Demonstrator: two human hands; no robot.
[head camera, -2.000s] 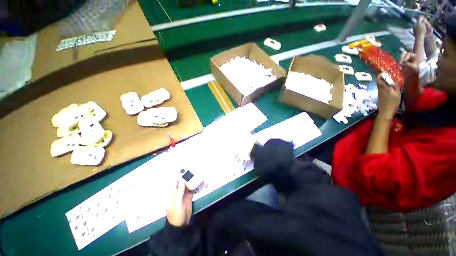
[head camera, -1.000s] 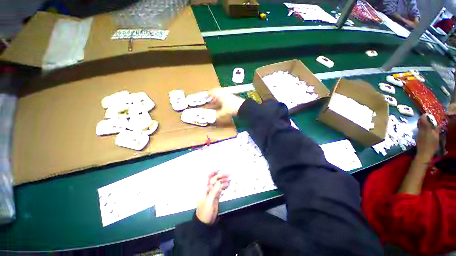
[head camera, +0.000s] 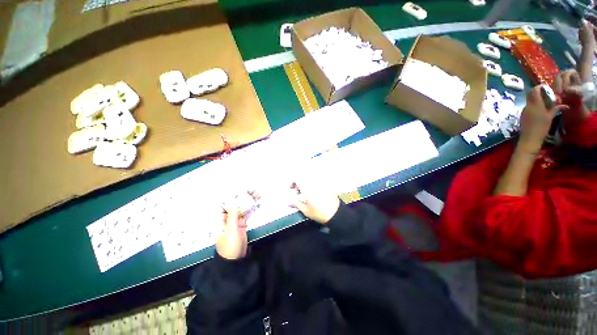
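Note:
My left hand (head camera: 234, 230) is over the label sheets, fingers curled around a white plastic housing (head camera: 241, 203), which is washed out against the white paper. My right hand (head camera: 319, 204) is to its right, thumb and fingertips bent low over the sheets; whether they pinch a label cannot be told. The white label sheets (head camera: 141, 222) lie overlapping, with rows of small dark marks. On the cardboard sheet (head camera: 39, 170) are a heap of cream housings (head camera: 115, 155) and three separate housings (head camera: 203, 111).
Two open cartons (head camera: 363, 85), (head camera: 429, 114) hold small white pieces. A yellow strip (head camera: 302, 88) lies beside the left one. A red tangle (head camera: 226, 147) is at the cardboard's corner. A red-sleeved person (head camera: 517, 216) works at right, near loose white pieces (head camera: 494, 118) and a red bundle (head camera: 537, 60).
My right hand has come back from the separate housings to the label sheets. The front separate housing now lies singly. My left hand, empty a second ago, now holds a housing.

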